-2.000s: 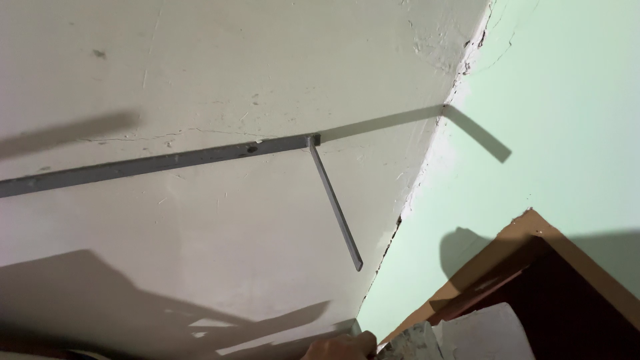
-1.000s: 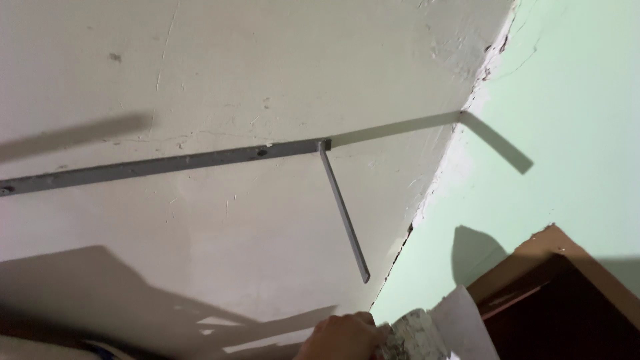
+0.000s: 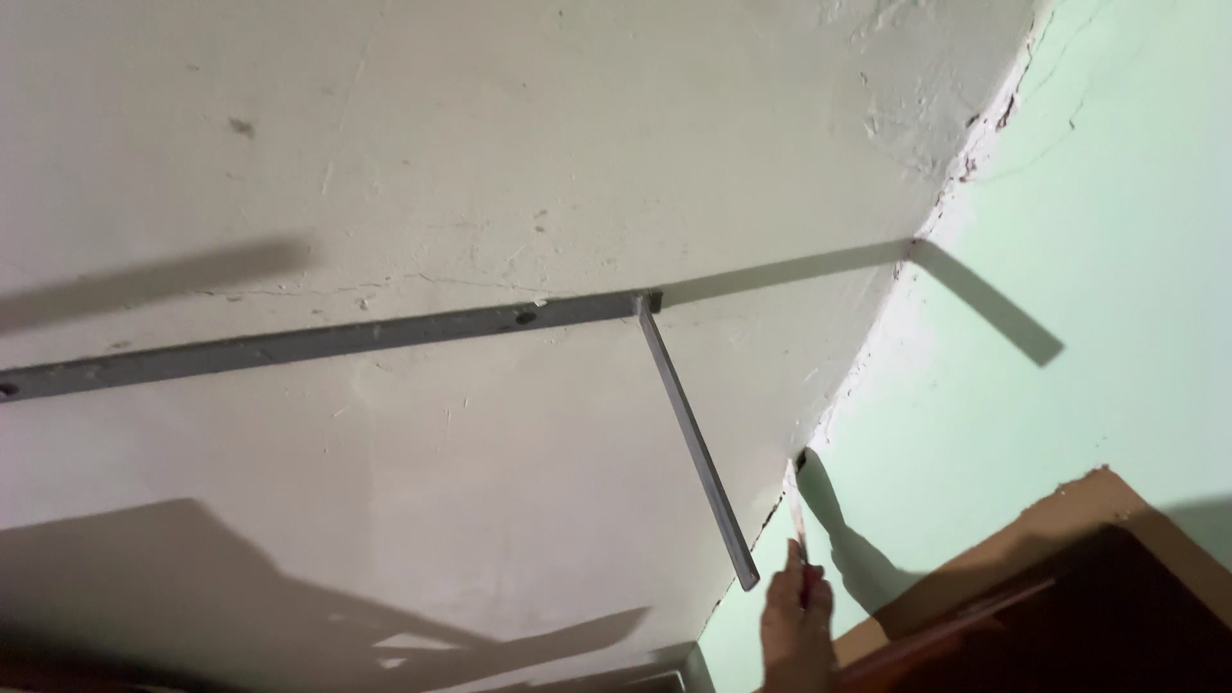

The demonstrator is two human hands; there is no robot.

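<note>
My right hand (image 3: 797, 626) is raised at the lower right, its fingers closed around the reddish handle of a putty knife (image 3: 796, 500). The knife's narrow, whitish blade points upward. Its tip is at or very near the cracked joint (image 3: 770, 515) between the grey-beige plastered surface (image 3: 462, 500) and the pale green wall (image 3: 1107, 241), beside a small dark gap (image 3: 802, 460). Whitish filler or bare plaster runs along the joint (image 3: 866, 361) above the blade. My left hand is out of sight.
A grey metal bar (image 3: 375, 337) is fixed across the plastered surface. From its right end a thin metal rod (image 3: 698, 443) sticks out, its free end just left of my hand. A brown frame (image 3: 1001, 539) with a dark red-brown panel (image 3: 1078, 616) stands at the lower right.
A hand showed at the bottom edge beside a whitish, smeared object; that object is now out of view. My right hand now appears higher up, with the knife blade at the joint.
</note>
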